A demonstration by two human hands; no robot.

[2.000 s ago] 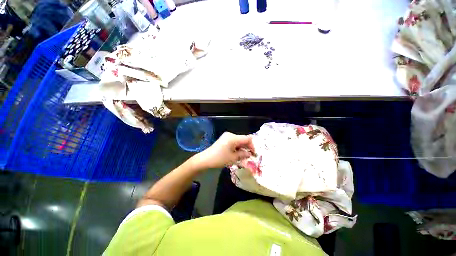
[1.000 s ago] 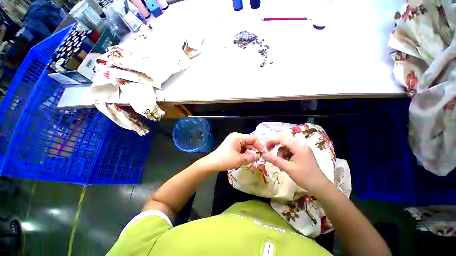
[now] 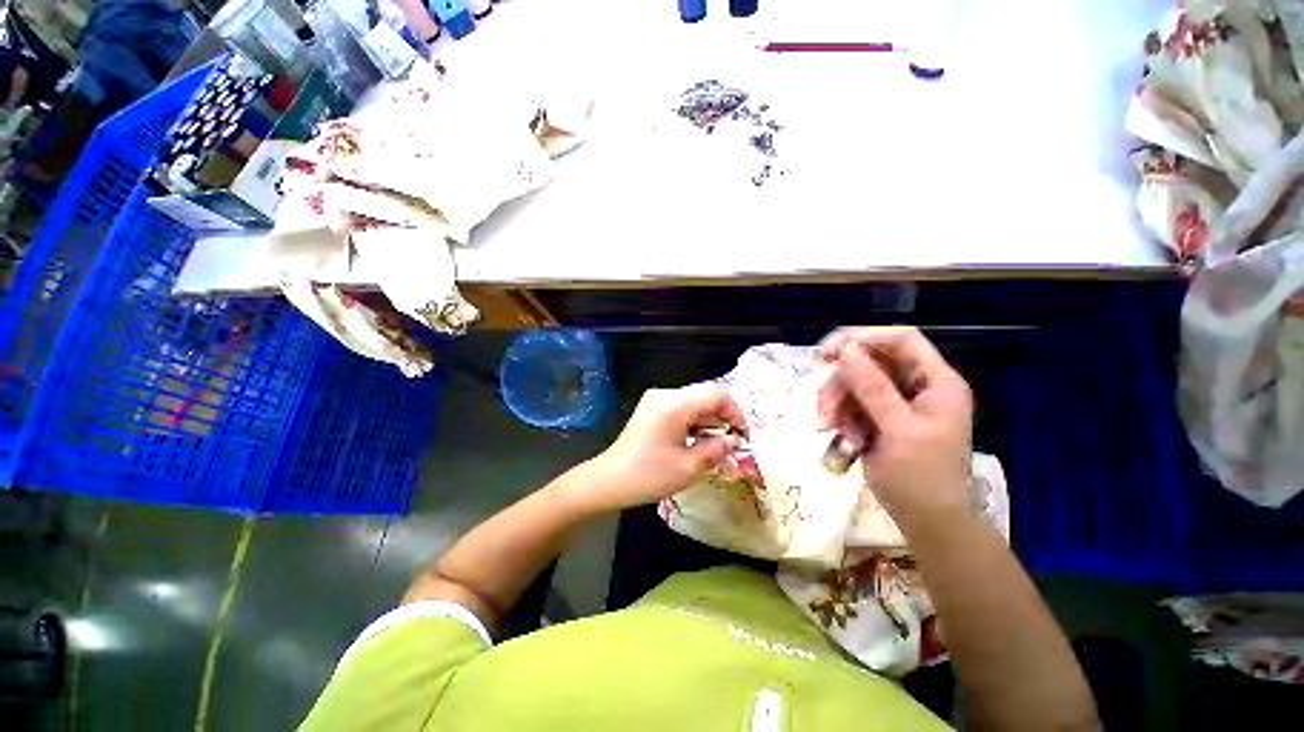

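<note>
The cream garment with red flowers and brown leaves (image 3: 794,493) lies bunched on my lap. My left hand (image 3: 684,441) pinches the cloth at the garment's left side, near a red flower. My right hand (image 3: 901,415) is raised over the garment's right part, thumb and fingertips close together and slightly blurred. A needle or thread in the right fingertips is too small to make out. Small dark buttons (image 3: 767,139) lie loose on the table beside a greyish pile (image 3: 711,100).
Another floral garment (image 3: 379,215) hangs over the white table's (image 3: 987,172) left corner. A floral heap (image 3: 1216,129) lies at right. A dark red stick (image 3: 827,47) is on the table. A blue crate (image 3: 215,386) stands left, a blue bin (image 3: 551,379) below the edge.
My right hand, out of view at first, came in to meet the left at the cloth, then moved away up and right. The left hand stays at the garment's left side.
</note>
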